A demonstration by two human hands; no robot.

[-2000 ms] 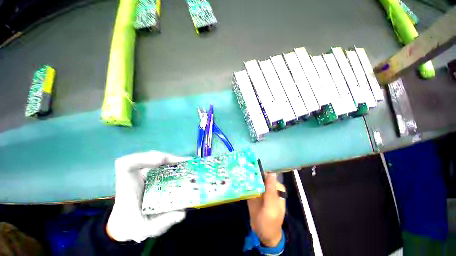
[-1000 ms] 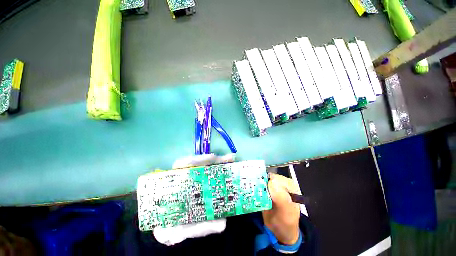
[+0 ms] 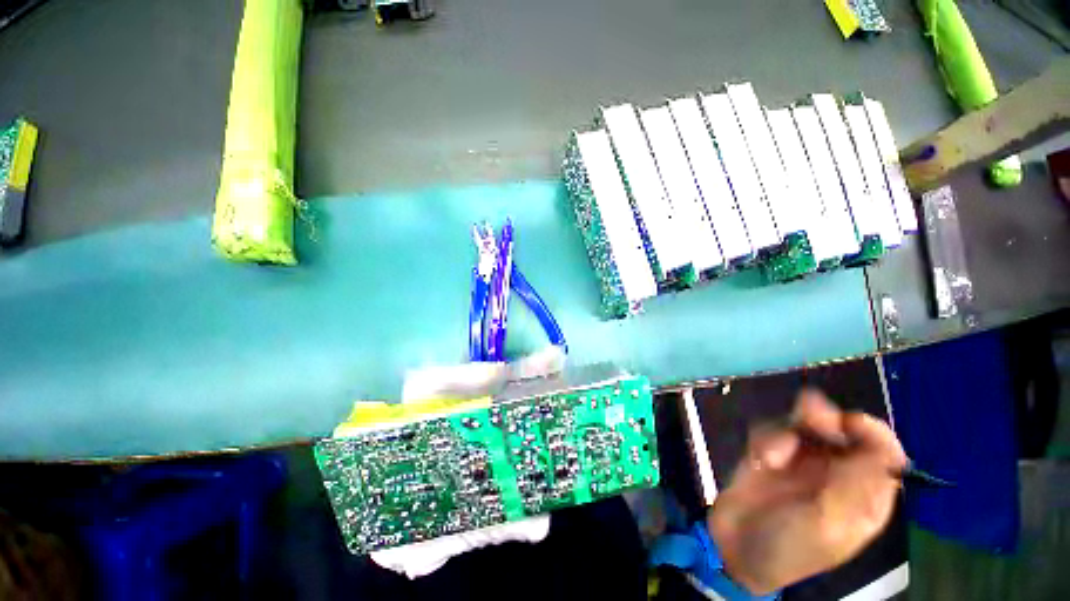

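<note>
A long green circuit board [image 3: 499, 464] is held solder side up over the mat's front edge, with a yellow strip along its far edge. My left hand [image 3: 469, 552], in a white glove, grips it from behind; glove parts show above and below the board. My bare right hand [image 3: 810, 493] is off the board to its right, blurred, with a thin dark pointed tool [image 3: 927, 477] in its fingers. Blue-handled cutters [image 3: 540, 308] lie on the teal mat [image 3: 387, 282] beyond the board, with a purple-blue marker pen [image 3: 501, 294] on them.
Several boards with whitish strips [image 3: 704, 176] stand in a row at right. A lime-yellow roll [image 3: 261, 153] lies at left, another [image 3: 956, 53] at far right. A slanted post [image 3: 997, 123] is at right. More boards lie on the dark belt [image 3: 469, 106]. A blue stool [image 3: 176, 517] is below left.
My right hand has left the board's right end and moved right, now showing the thin tool. The board has turned from its earlier tilt and sits slightly lower.
</note>
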